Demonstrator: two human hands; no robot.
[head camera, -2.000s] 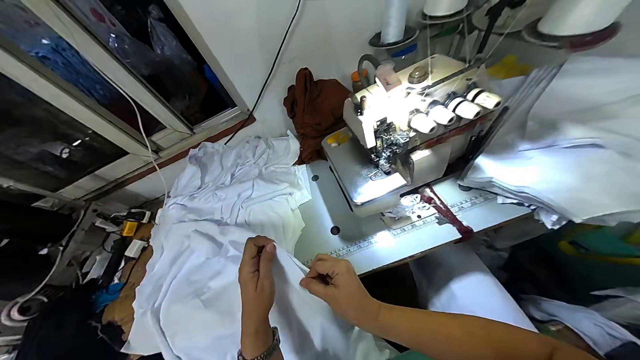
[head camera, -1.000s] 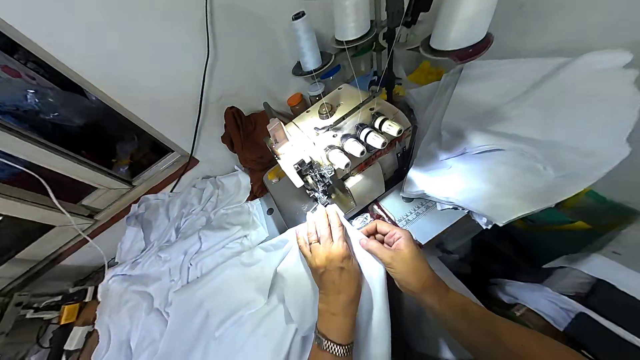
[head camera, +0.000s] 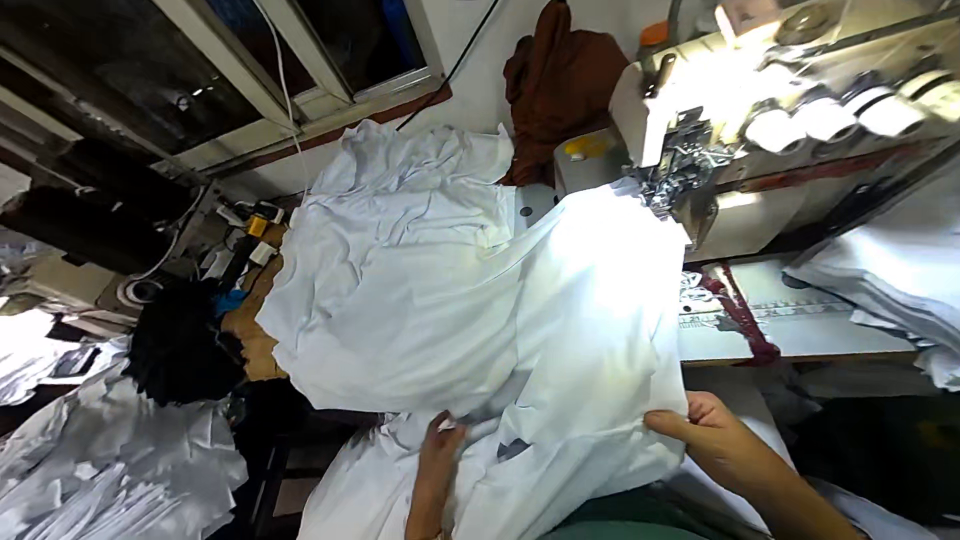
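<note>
White fabric (head camera: 420, 300) spreads over the table and hangs down toward my lap, its upper right end lying at the needle area of an overlock sewing machine (head camera: 679, 169). My left hand (head camera: 441, 442) pinches a fold of the fabric near the table's front edge, low in the head view. Further right, my right hand (head camera: 694, 427) grips the fabric's right edge between thumb and fingers, below the machine. Bright lamp light falls on the cloth beside the presser foot.
A stack of white cut fabric (head camera: 892, 262) lies right of the machine. Brown cloth (head camera: 559, 82) sits behind it, and a dark red strip (head camera: 739, 315) crosses the table's printed ruler. A black cloth bundle (head camera: 187, 345) and a white fabric heap (head camera: 112, 457) are at the left.
Both hands have moved from beside the presser foot down toward my body. The fabric's end remains at the machine, while its right edge is now held lower down.
</note>
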